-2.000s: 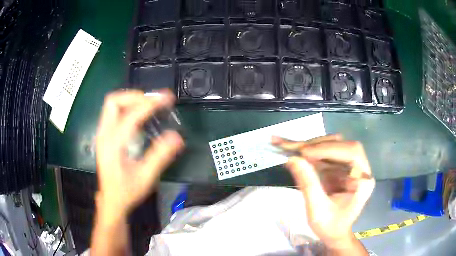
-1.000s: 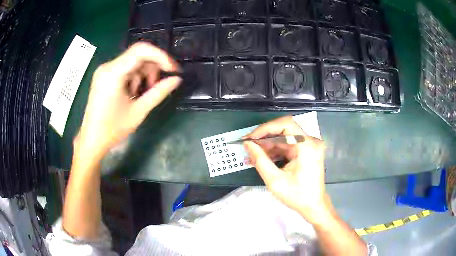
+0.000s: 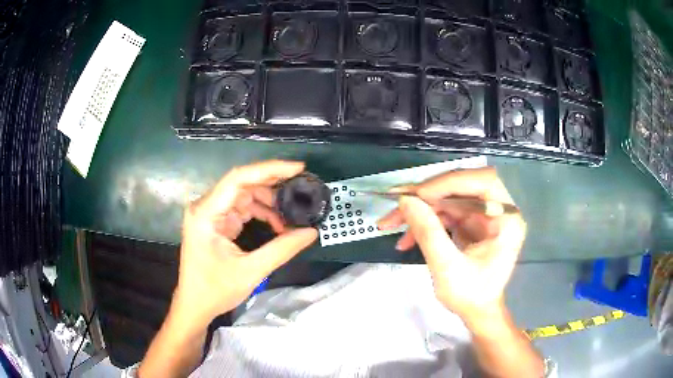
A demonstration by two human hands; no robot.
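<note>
My left hand [image 3: 236,229] holds a round black part [image 3: 303,200] by its edge, over the left end of the adhesive sheet [image 3: 347,219]. The sheet is white with rows of tiny dark rings and lies near the bench's front edge. My right hand [image 3: 465,236] holds the tweezers [image 3: 450,198] like a pen, tips pointing left at the rings near the sheet's top edge. Whether a ring is on the tips is too small to tell. The black blister tray [image 3: 306,96] lies beyond the hands with round parts in its pockets; one front-row pocket, second from left, is empty.
A tall stack of black blister trays [image 3: 29,140] stands at the left, with a spare adhesive sheet [image 3: 101,94] beside it. A clear blister tray [image 3: 651,103] is at the right. A blue plastic stool [image 3: 614,288] and yellow-black tape [image 3: 579,325] show below the bench.
My left hand has come from the tray's front-left pockets to the sheet with a black part. The front-left pocket, empty at first, now holds a part. The tweezers have stayed over the sheet.
</note>
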